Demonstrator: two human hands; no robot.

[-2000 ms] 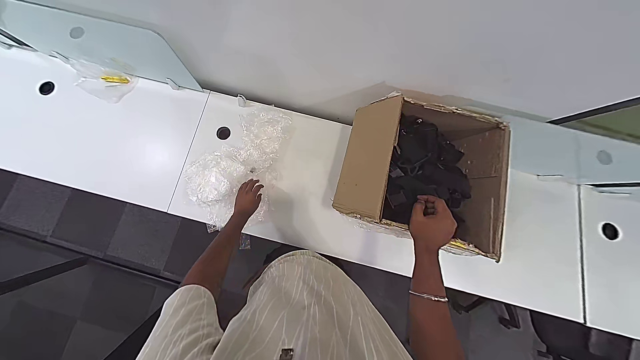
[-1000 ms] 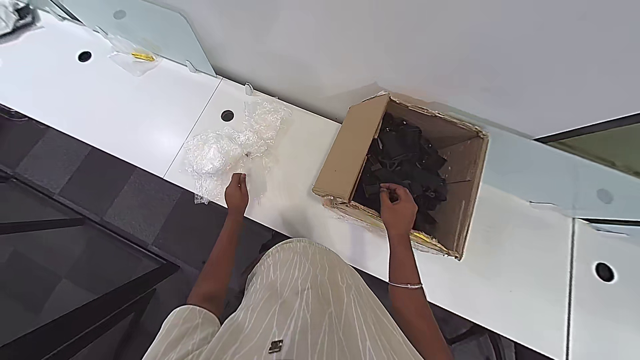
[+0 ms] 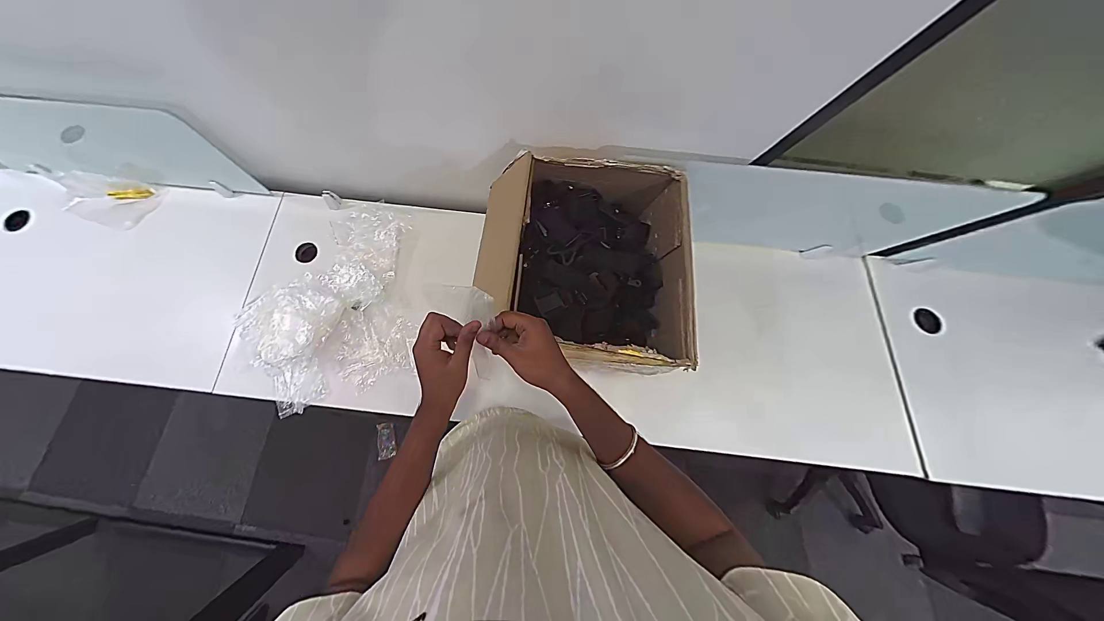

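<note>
My left hand (image 3: 446, 349) and my right hand (image 3: 520, 339) meet over the desk's front part, fingertips pinching a clear plastic bag (image 3: 461, 300) between them. Right beside them stands an open cardboard box (image 3: 502, 226) with a flap on its left side. Black items (image 3: 591, 259), too jumbled to name, lie inside it. A crumpled heap of clear plastic bags (image 3: 289, 323) rests on the white desk to the left of my hands.
A clear bag with something yellow (image 3: 129, 195) lies at the far left. Glass dividers (image 3: 112, 142) line the white desk's back. A small packet (image 3: 386, 441) is on the floor, and a dark chair (image 3: 957, 526) stands at the lower right.
My right hand has left the box and my left hand has moved away from the plastic heap. They are now together, with a clear bag between them. The view has shifted.
</note>
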